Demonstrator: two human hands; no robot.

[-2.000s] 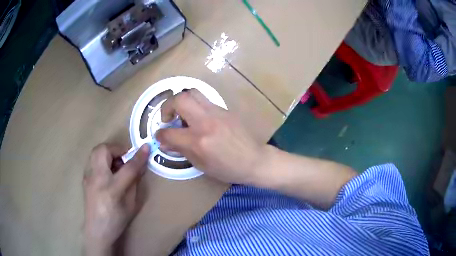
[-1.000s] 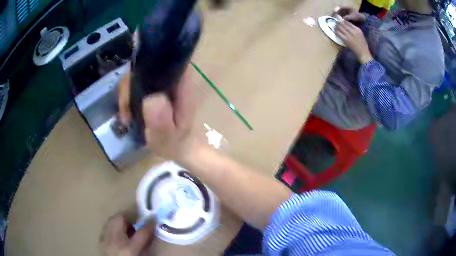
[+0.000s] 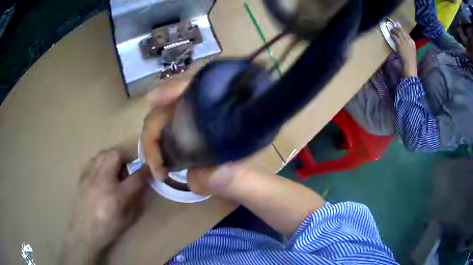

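The round white plate [image 3: 181, 195] lies on the tan table, mostly hidden under my right hand and the tool. My right hand [image 3: 171, 140] is closed around the black electric screwdriver [image 3: 218, 114], which stands over the plate; its tip is hidden. My left hand [image 3: 111, 181] is blurred at the plate's left edge, with thumb and fingers on the pale bracket [image 3: 136, 165] that sticks out there. No screw can be seen.
The grey metal screw feeder [image 3: 127, 49] stands behind the plate. A thick dark hose [image 3: 311, 67] runs from the driver to the upper right. A green strip [image 3: 255, 21] lies on the table [image 3: 57, 103]. At right are a red stool [image 3: 358, 147] and a seated person [image 3: 415, 103] handling another white plate [image 3: 388, 33].
My right hand took hold of the screwdriver, was over the feeder one second ago, and has come back over the plate. My left hand has stayed at the bracket.
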